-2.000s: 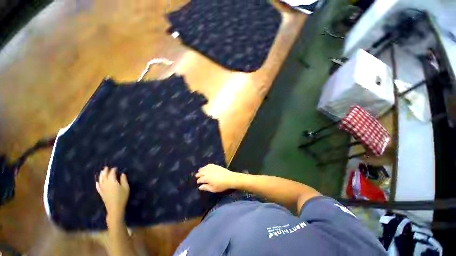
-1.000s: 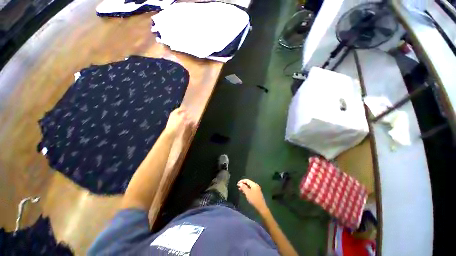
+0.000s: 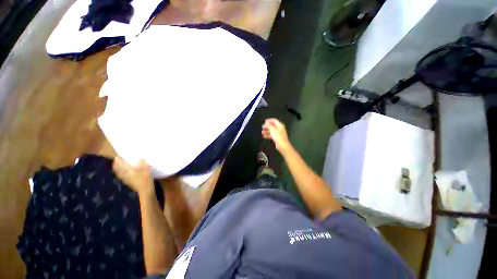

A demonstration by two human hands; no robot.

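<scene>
A large plain white pattern sheet (image 3: pixel 185 92) lies on dark cut panels, whose edge shows along its right and lower side. My left hand (image 3: pixel 131 173) touches the lower left edge of this stack; whether its fingers grip the edge I cannot tell. A dark floral panel stack (image 3: pixel 82 218) lies nearer, at the lower left, with small white bits at its edge. My right hand (image 3: pixel 273 133) is off the table over the floor, with fingers curled and nothing visible in it.
Another white sheet (image 3: pixel 62 38) with a bunched dark piece (image 3: pixel 106 13) lies at the upper left. The wooden table (image 3: pixel 65 109) ends beside my body. On the right are a white box (image 3: pixel 381 169), a fan (image 3: pixel 458 68) and green floor (image 3: pixel 310 76).
The view has moved along the table to the white-topped stack. My left hand has gone from the dark floral stack's edge to the white-topped stack's edge. My right hand stays off the table.
</scene>
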